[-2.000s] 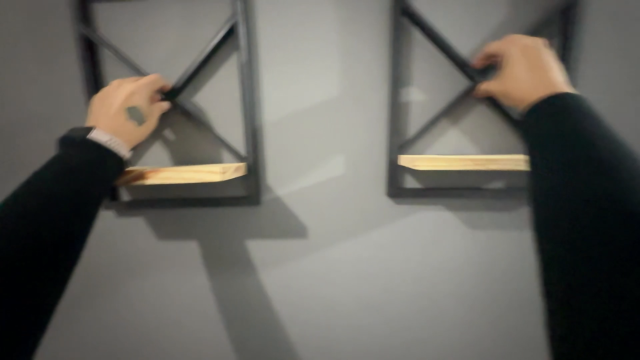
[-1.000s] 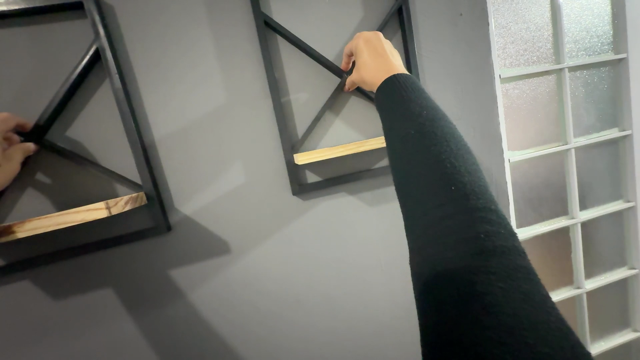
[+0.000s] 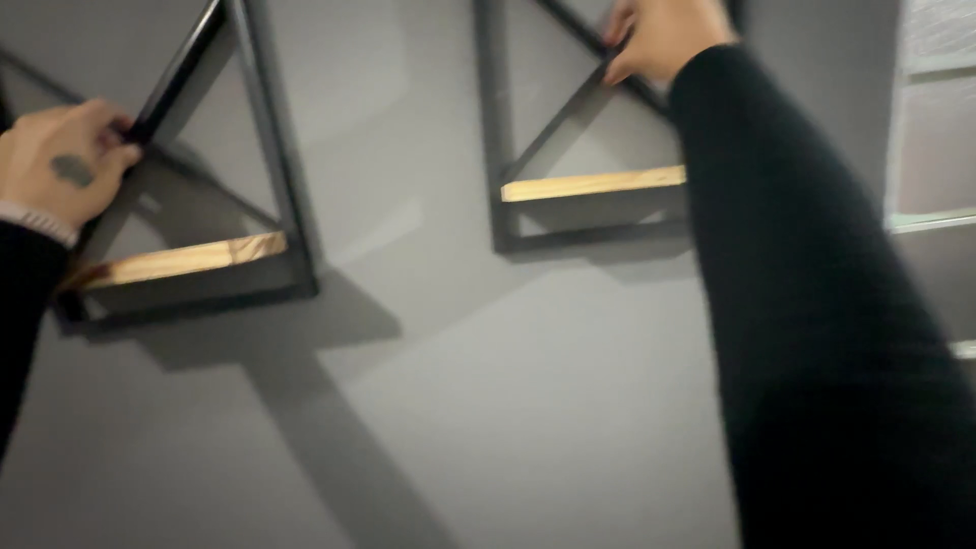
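Note:
Two dark frames with crossed bars are against a grey wall. On the left frame (image 3: pixel 267 145), my left hand (image 3: pixel 72 160) grips the crossing of the bars, its back toward me. A wooden shelf board (image 3: pixel 183 261) spans that frame near its bottom, tilted up to the right in view. My right hand (image 3: pixel 663 38) pinches the crossing on the right frame (image 3: pixel 492 130), partly cut off by the top edge. Below it lies a second wooden board (image 3: pixel 595 184), its right end hidden behind my dark sleeve. The picture is somewhat blurred.
The grey wall (image 3: pixel 549 396) is behind both frames and carries their shadows. At the far right stands a white-barred window or door with textured glass panes (image 3: pixel 938 145), partly covered by my right sleeve.
The view has swung right and then partly back. Both hands stay at the bar crossings of their frames.

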